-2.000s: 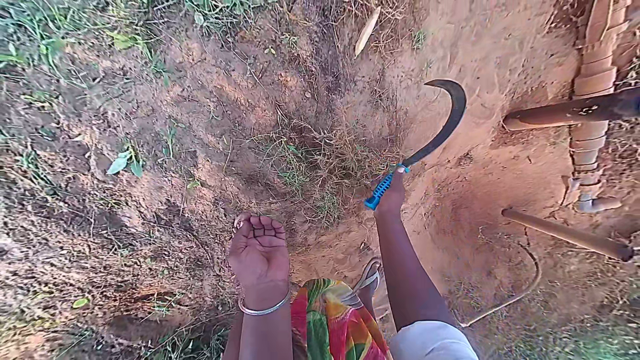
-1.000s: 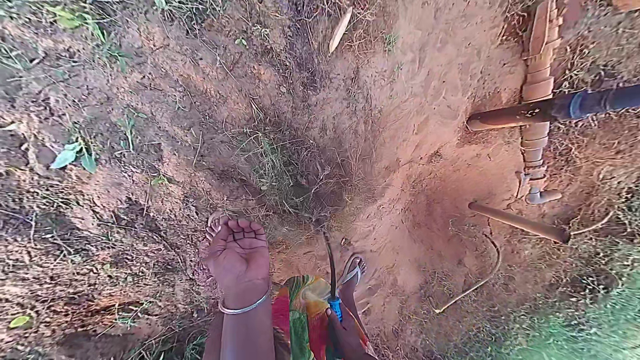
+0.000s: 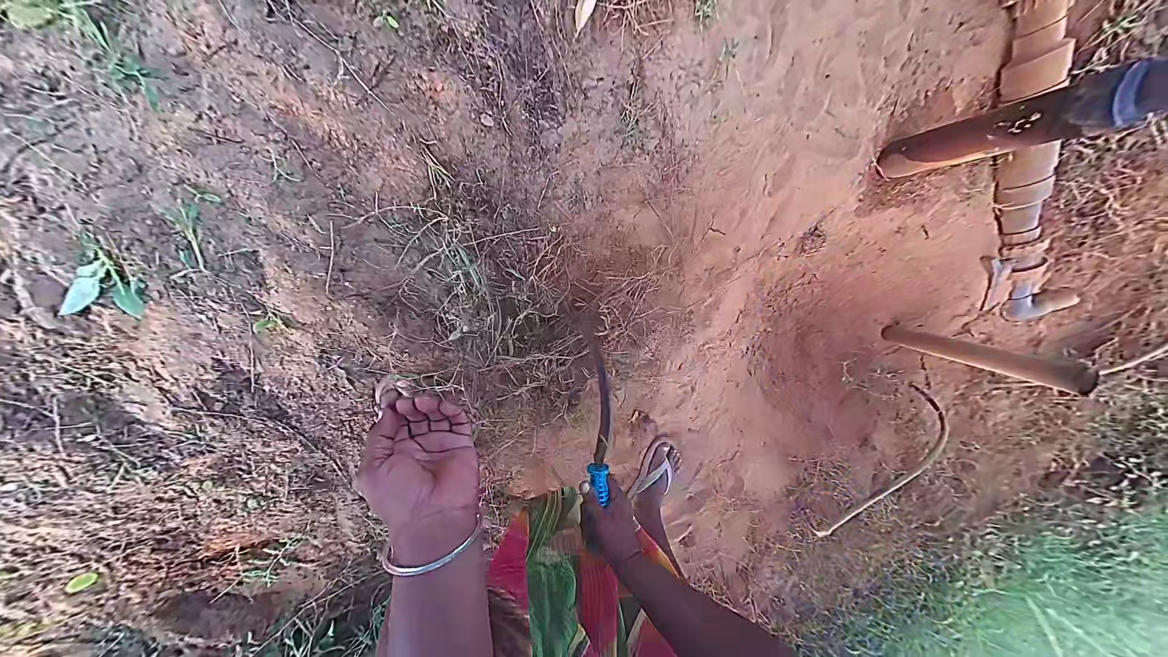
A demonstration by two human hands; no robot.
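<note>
My right hand (image 3: 610,525) grips the blue handle of a sickle (image 3: 603,401) in front of the patterned cloth at my legs. The dark blade points away from me, its tip at a tuft of dry grass (image 3: 493,292) on the soil. My left hand (image 3: 424,456), with a metal bangle at the wrist, is held palm up to the left of the sickle. Its fingers are curled; I see nothing in the palm, though a small pale thing shows behind the fingertips and I cannot tell what it is.
A dark pipe (image 3: 985,132) crosses a jointed, banded pipe (image 3: 1027,196) at the upper right. Below them are a shorter rod (image 3: 995,358) and a bent stick or tube (image 3: 931,456). A sandaled foot (image 3: 655,467) stands right of the sickle. Green plants (image 3: 102,285) grow at the left.
My right hand has brought the sickle down from the raised position at the right to close before my legs, blade at the grass. My left hand stays palm up.
</note>
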